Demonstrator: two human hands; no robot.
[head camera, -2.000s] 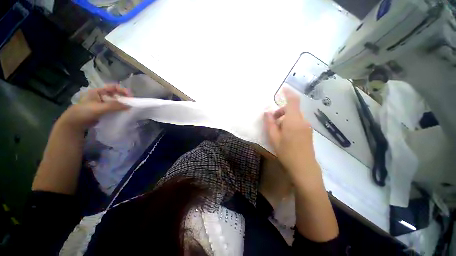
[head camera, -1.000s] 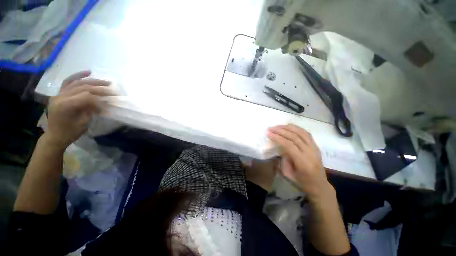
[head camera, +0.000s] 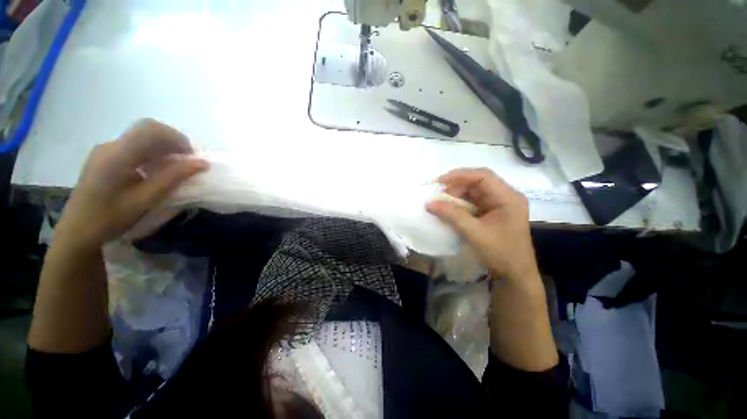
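A white fabric piece (head camera: 303, 190) is stretched between my two hands at the front edge of the white table. My left hand (head camera: 143, 176) grips its left end between thumb and fingers. My right hand (head camera: 483, 214) pinches its right end, where a rounded part hangs over the table edge. The cloth almost blends into the bright table, so its upper outline is hard to see. Small dark thread snips (head camera: 423, 119) lie on the metal plate (head camera: 348, 110) beyond the cloth.
Black shears (head camera: 491, 90) lie right of the snips, beside a long white cut piece (head camera: 565, 123). The presser foot (head camera: 364, 61) is at top centre. A dark flat object (head camera: 620, 182) lies at right. A blue basket rim (head camera: 45, 74) is at upper left.
The view has turned towards the right. My hands have gone from resting on the cloth along the table edge to pinching its ends, and its right end now hangs over the edge.
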